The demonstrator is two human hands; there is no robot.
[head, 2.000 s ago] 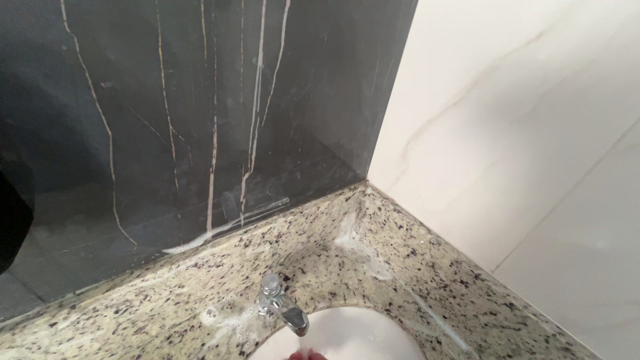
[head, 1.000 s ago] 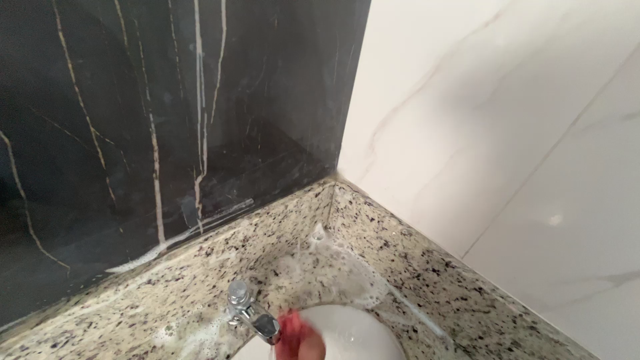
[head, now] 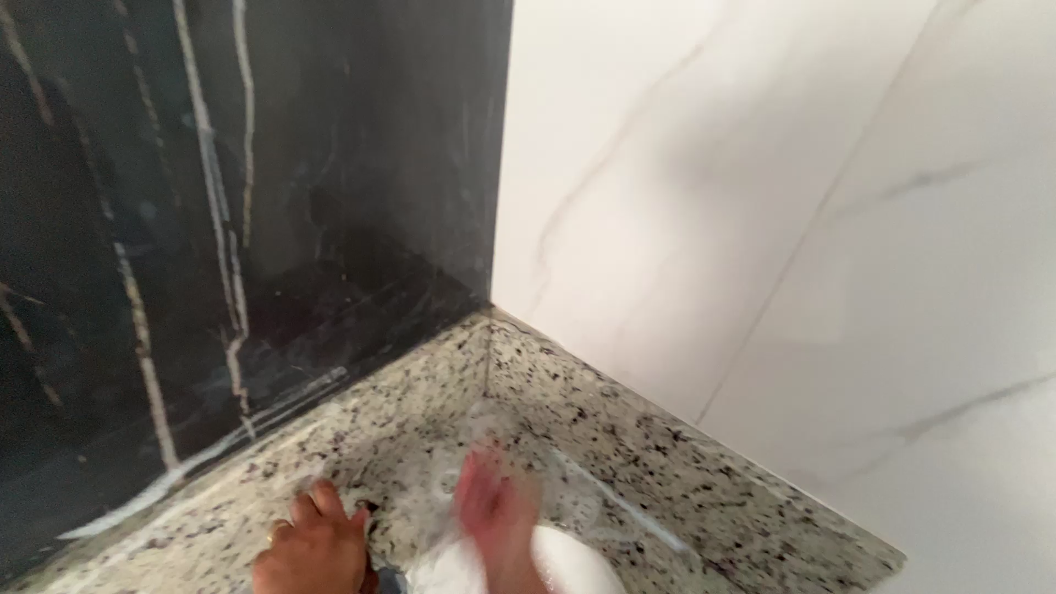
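My left hand [head: 312, 540], with a ring on one finger, rests at the bottom left over the speckled granite counter [head: 412, 462], beside the partly hidden metal faucet [head: 389, 579]. Its palm is hidden, so whether it holds something does not show. My right hand [head: 503, 511] is blurred and reaches over the white basin [head: 577, 565] to the wet, soapy granite near the corner. A red object [head: 478, 487], too blurred to name, is in its fingers. Foam lies on the granite around it.
Behind the counter stands a black veined wall panel [head: 330, 181], meeting a white marble-look wall [head: 701, 206] at the corner. A granite backsplash [head: 643, 429] runs along both walls. A whitish streak [head: 619, 503] lies on the granite at right.
My right hand with the red object has moved from beside the faucet toward the corner. My left hand has come into view at the faucet. The view has shifted.
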